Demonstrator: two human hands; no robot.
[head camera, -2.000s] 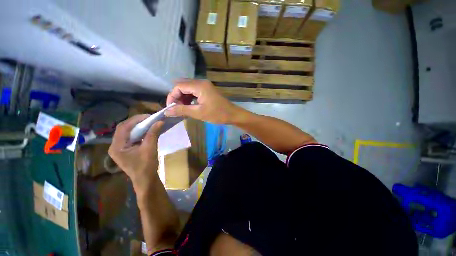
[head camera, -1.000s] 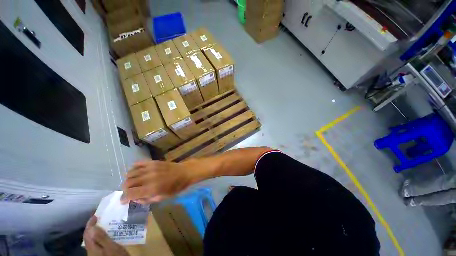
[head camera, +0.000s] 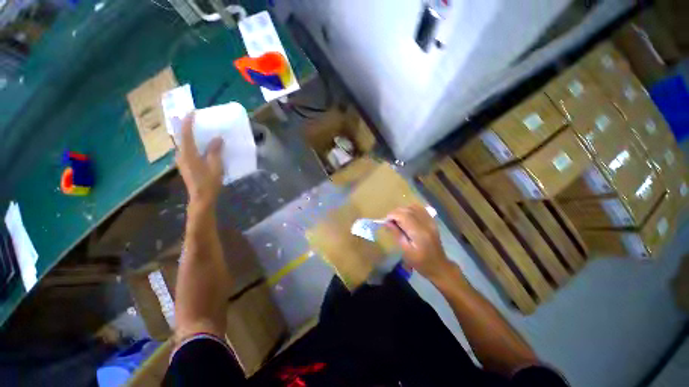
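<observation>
A brown carton (head camera: 349, 240) stands in front of me, its top closed. My left hand (head camera: 202, 162) is stretched out to the bench edge and holds a white sheet (head camera: 233, 140), which is blurred. My right hand (head camera: 417, 236) is over the carton and holds a thin dark thing, perhaps a marker pen, between its fingers. A small white label (head camera: 366, 229) lies at its fingertips; I cannot tell whether it is stuck to the carton or held.
The green bench (head camera: 98, 121) at the left bears a tape gun (head camera: 264, 72), a second one (head camera: 76, 174) and flat cardboard (head camera: 148, 113). A scrap carton (head camera: 332, 140) sits beyond the carton. A pallet (head camera: 495, 234) with stacked cartons (head camera: 600, 151) is right. An open carton (head camera: 162, 291) is lower left.
The view has turned left to the bench. My hands, together at the printed white label before, are now apart, the left at the bench with the sheet, the right over the carton.
</observation>
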